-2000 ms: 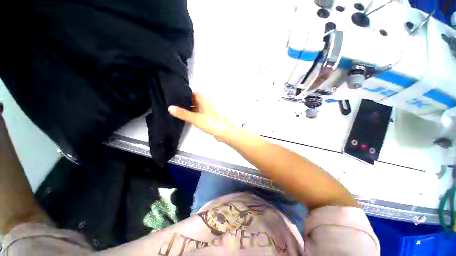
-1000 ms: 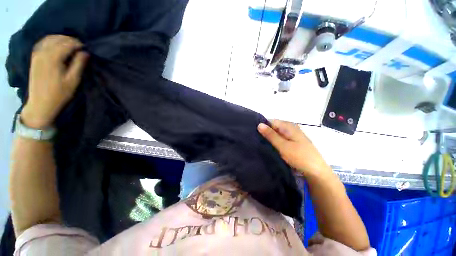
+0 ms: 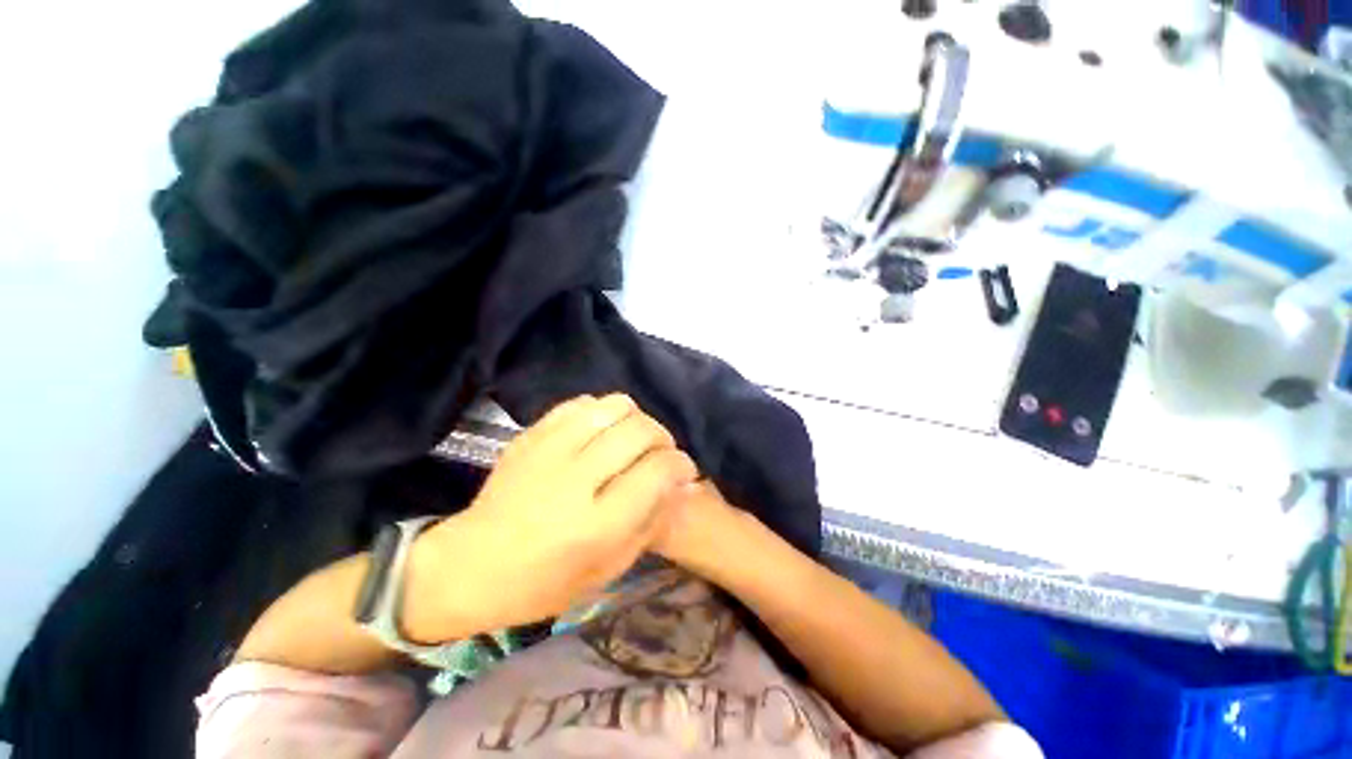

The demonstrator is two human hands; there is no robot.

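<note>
A large black garment lies bunched on the left of the white table, and part of it runs right and down over the table's front edge behind my hands. My left hand, with a pale band on the wrist, is at the front edge near my chest, fingers curled. My right hand meets it there, mostly covered by the left. Both touch the black cloth. The left hand's palm side and the right fingers are hidden, so what they hold cannot be seen.
A white and blue sewing machine stands at the right. A smartphone and a small black looped item lie on its bed. A ruled strip runs along the table front. Green-handled scissors hang at the right, above a blue crate.
My left hand has moved right and down from the bunched cloth, and my right hand has moved left to meet it. The stretched cloth is now bunched up, largely on the table.
</note>
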